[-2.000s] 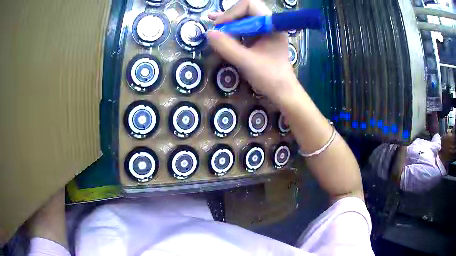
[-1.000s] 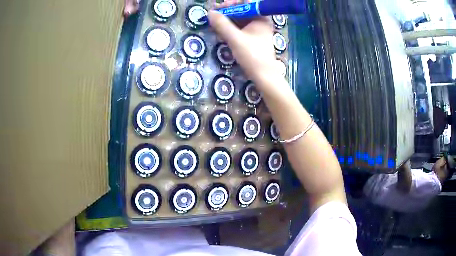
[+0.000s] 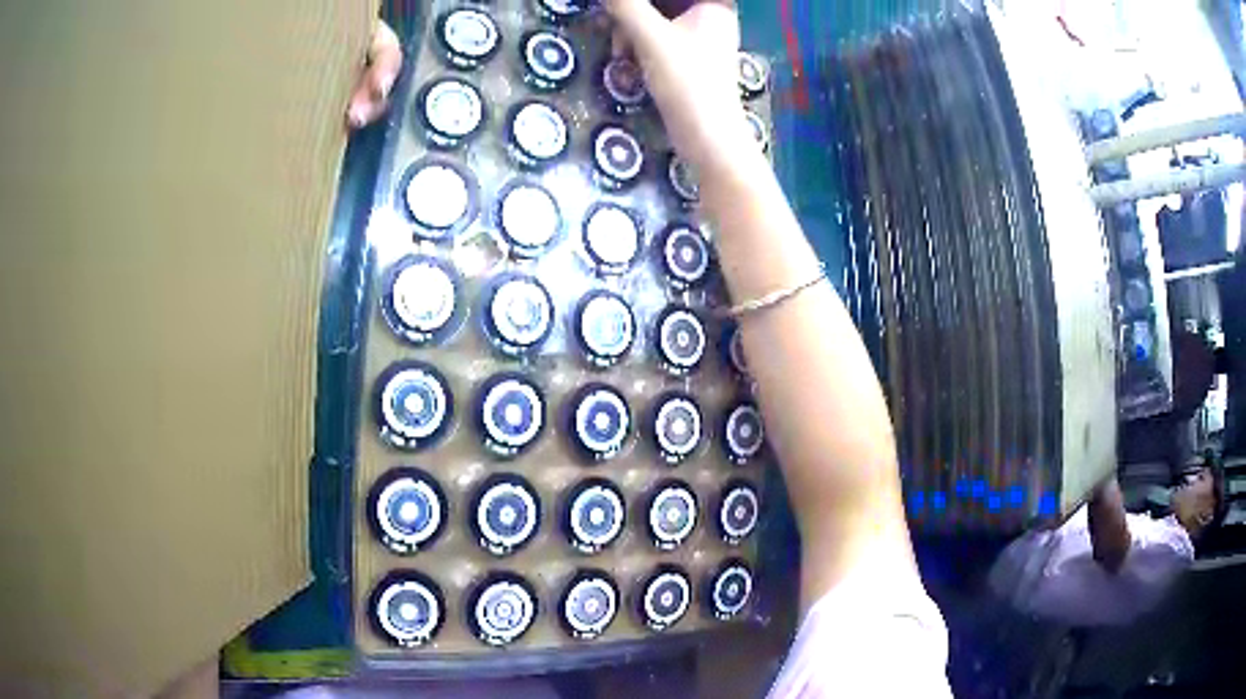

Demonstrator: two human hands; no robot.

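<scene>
A clear plastic tray (image 3: 547, 658) holds rows of round black-rimmed parts (image 3: 513, 414) with silver-white rings. Some upper discs look plain white from glare. My right hand (image 3: 672, 41) is at the tray's far end, cut off by the top edge; its fingertips and the marker are not visible. My right forearm covers part of the tray's right columns. My left hand (image 3: 373, 77) shows only as fingers at the right edge of the cardboard stack (image 3: 150, 301); the rest is hidden behind it.
A stack of filled trays (image 3: 957, 273) stands right of the work, with blue marks (image 3: 977, 494) at its lower corner. A green mat (image 3: 332, 464) with yellow tape shows between tray and cardboard. A co-worker in pale pink (image 3: 1093, 567) is at far right.
The view has shifted so the tray appears lower and more rows show. My right hand has moved farther up the tray, and the blue marker has left view. My left fingers show more at the cardboard's edge.
</scene>
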